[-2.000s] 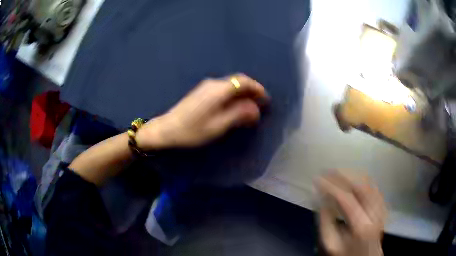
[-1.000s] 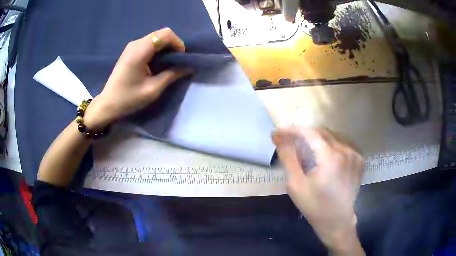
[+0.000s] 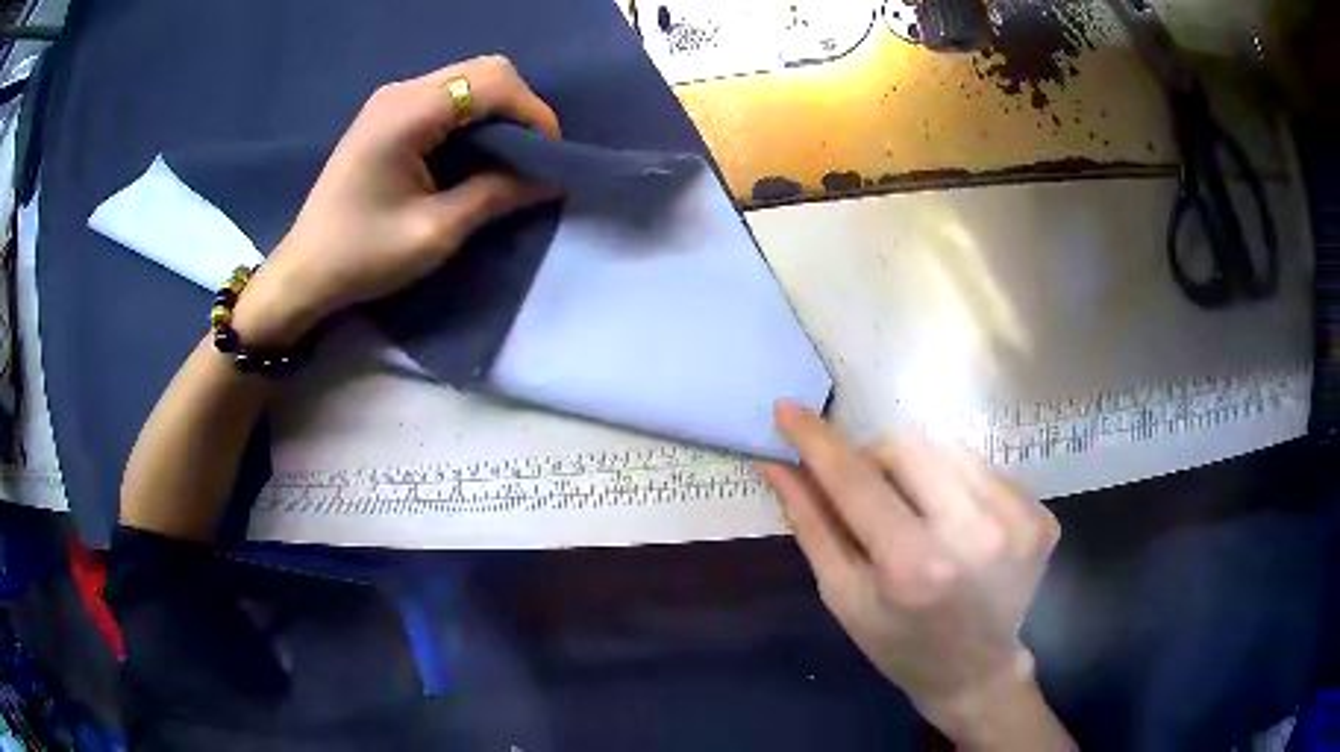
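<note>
A dark navy panel [image 3: 368, 88] covers the left of the table. A white piece [image 3: 632, 323] lies face up along its dark edge, with a blunt end at the right; a white pointed end [image 3: 174, 223] shows left of my wrist. My left hand [image 3: 426, 191], with a gold ring, pinches a fold of the dark panel above the white piece; the fingertips are partly hidden by cloth. My right hand [image 3: 911, 544] pinches the lower right corner of the white piece between thumb and forefinger, near the table's front edge.
The yellow-brown machine bed [image 3: 882, 132] is at the upper right, with part of the machine above it. Black-handled scissors [image 3: 1217, 221] lie right of it. A printed ruler scale [image 3: 588, 478] runs along the white table's front edge. A red object [image 3: 97, 599] is at lower left.
The view has shifted from the blurred earlier one. In the last second my right hand has moved slightly left and down to the white piece's corner. My left hand keeps its pinch.
</note>
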